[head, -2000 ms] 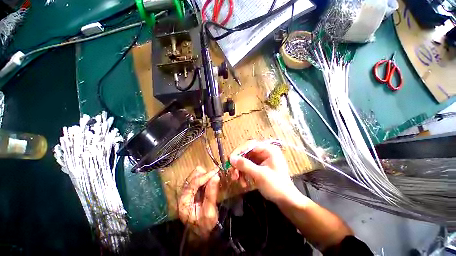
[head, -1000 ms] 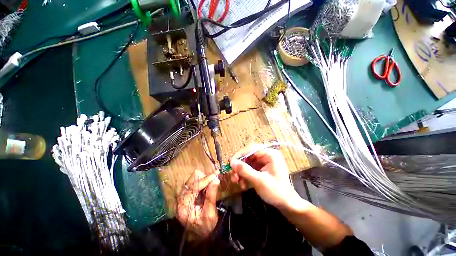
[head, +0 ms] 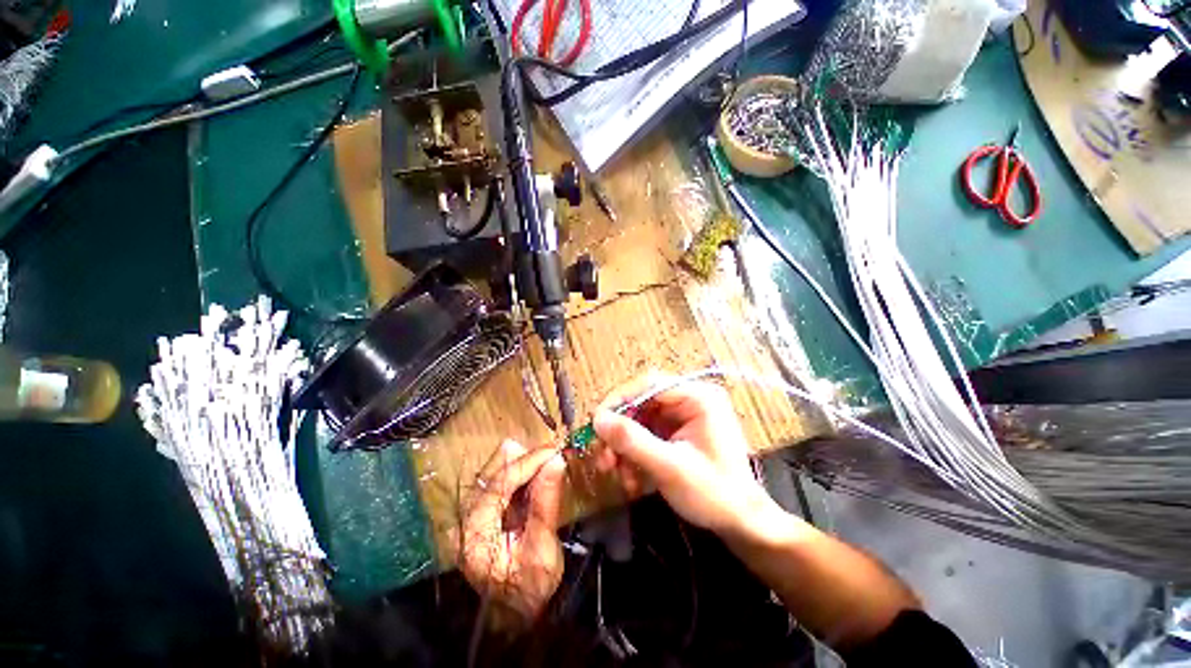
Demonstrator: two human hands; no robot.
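Note:
My right hand (head: 679, 450) pinches a small green circuit board (head: 583, 437) at the end of a white cable (head: 771, 380), which runs off to the right. My left hand (head: 513, 529) is just left of the board, with thumb and forefinger pinched together at its edge; a tiny part seems held between them, too small to make out clearly. The black soldering iron (head: 537, 248) is clamped above, its tip pointing down at the board. Whether the tip touches the board cannot be told.
A black fan (head: 415, 342) and white-ended cable bundle (head: 235, 444) lie left. The iron stand (head: 442, 163) is behind. A yellow-gold clump (head: 712, 248), parts tub (head: 762, 127), white cables (head: 901, 300) and red scissors (head: 1002, 183) are right. A bottle (head: 59, 388) is far left.
The whole view has shifted slightly. Both hands stay by the iron tip, and the board has stayed close under it. No grip has visibly changed.

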